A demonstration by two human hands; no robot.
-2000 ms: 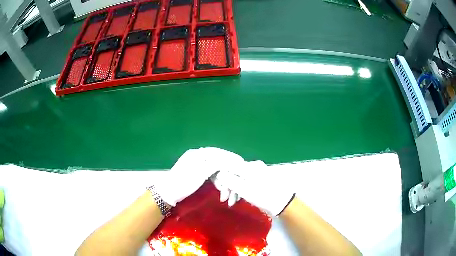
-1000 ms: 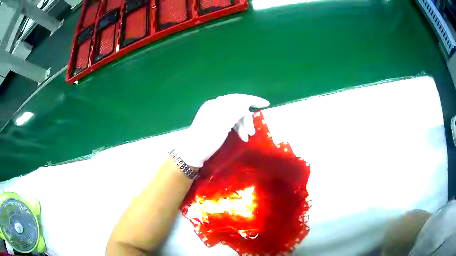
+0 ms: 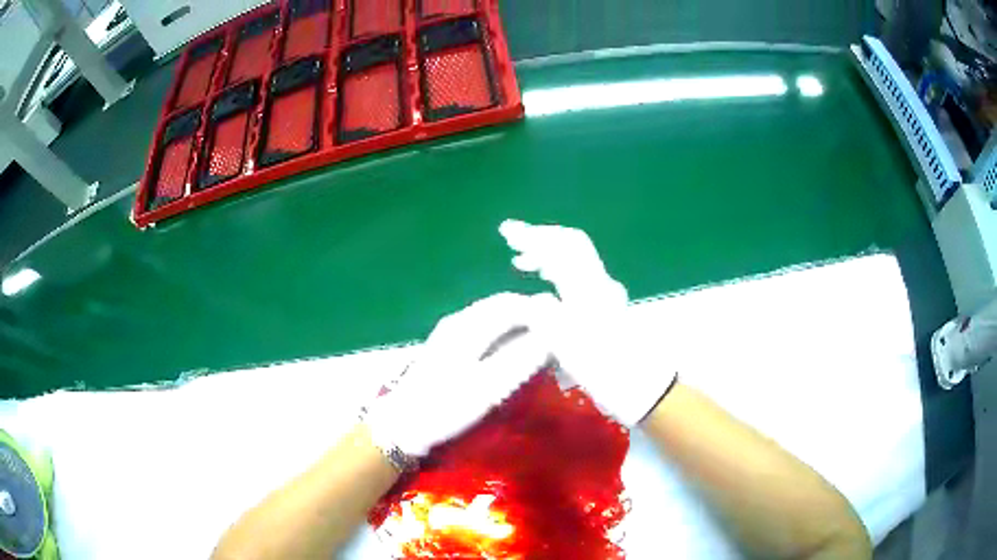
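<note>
A heap of glossy red release film lies on the white cloth below my hands. My left hand, gloved in white, is over the upper left part of the heap, with a metal watch band at the wrist. My right hand, also gloved, touches or overlaps it from the right. Its upper fingers point up and left over the green surface and show nothing between them. The inner fingers of both hands overlap and are overexposed, so I cannot tell if they hold film.
A red tray with black frames in its pockets sits at the upper left on the green conveyor belt. A yellow-green fan is cut off at the lower left. Grey and white machine parts stand at the right edge.
My right hand has come from the lower right edge to my left hand. The camera view has shifted, so more of the tray shows and the heap appears lower.
</note>
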